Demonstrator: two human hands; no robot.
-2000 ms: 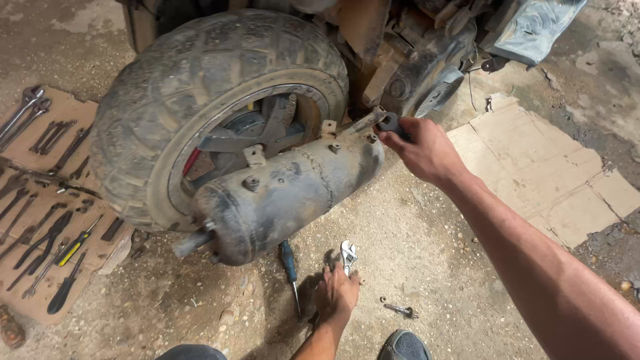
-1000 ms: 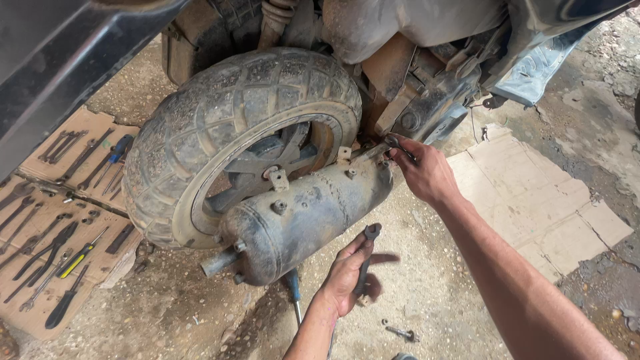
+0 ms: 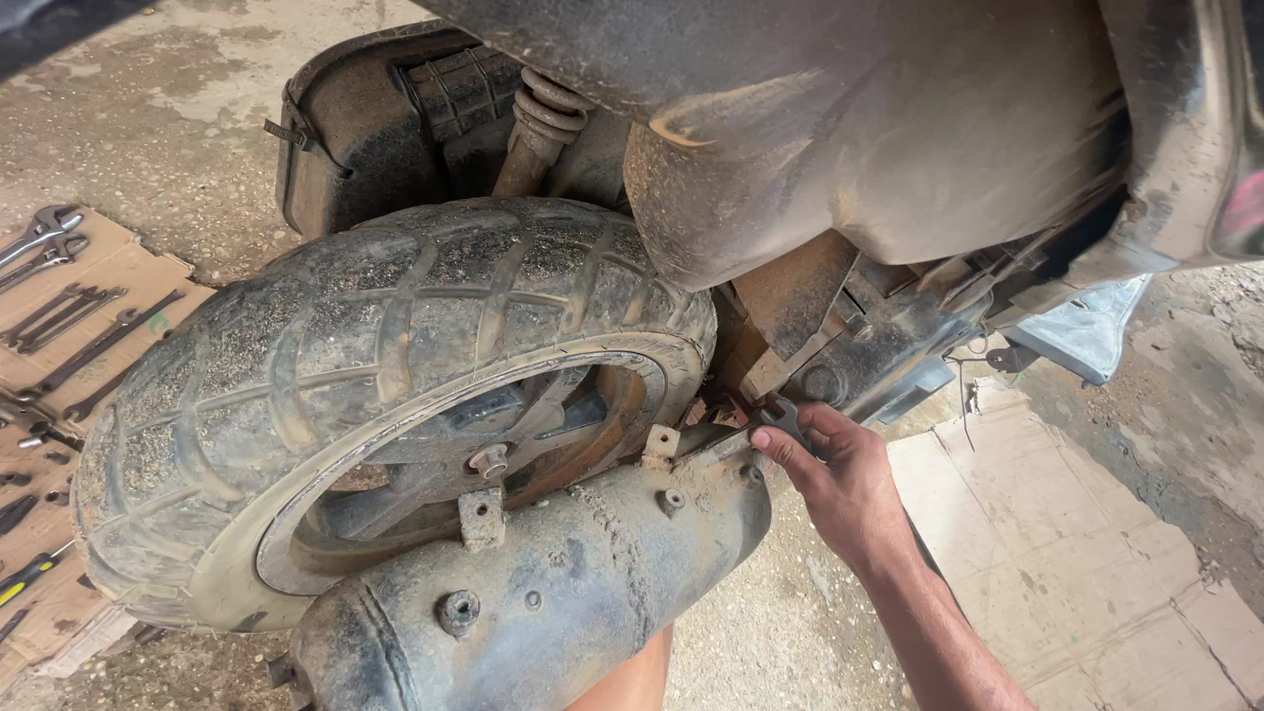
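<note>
Near the front end of the dirty metal exhaust muffler (image 3: 553,592), my right hand (image 3: 839,474) grips an open-end wrench (image 3: 783,417) between thumb and fingers. The wrench's jaws are by the muffler's mounting area, but whether they sit on a fastener cannot be told. My left hand is hidden beneath the muffler; only the left forearm (image 3: 632,676) shows below it. The muffler lies alongside the scooter's rear wheel, with its worn tyre (image 3: 395,326) and a hub nut (image 3: 488,461) visible. Small brackets and threaded bosses stand on the muffler's upper side.
Wrenches (image 3: 74,316) and a yellow-and-black screwdriver (image 3: 30,576) lie on cardboard (image 3: 128,247) at left. A flat cardboard sheet (image 3: 1066,533) covers the floor at right. The scooter's body (image 3: 889,128) overhangs the wheel, beside a coil spring (image 3: 550,107).
The view has moved closer to the wheel. My left hand, on an adjustable wrench on the floor two seconds ago, rose holding a dark tool and has passed out of sight under the muffler.
</note>
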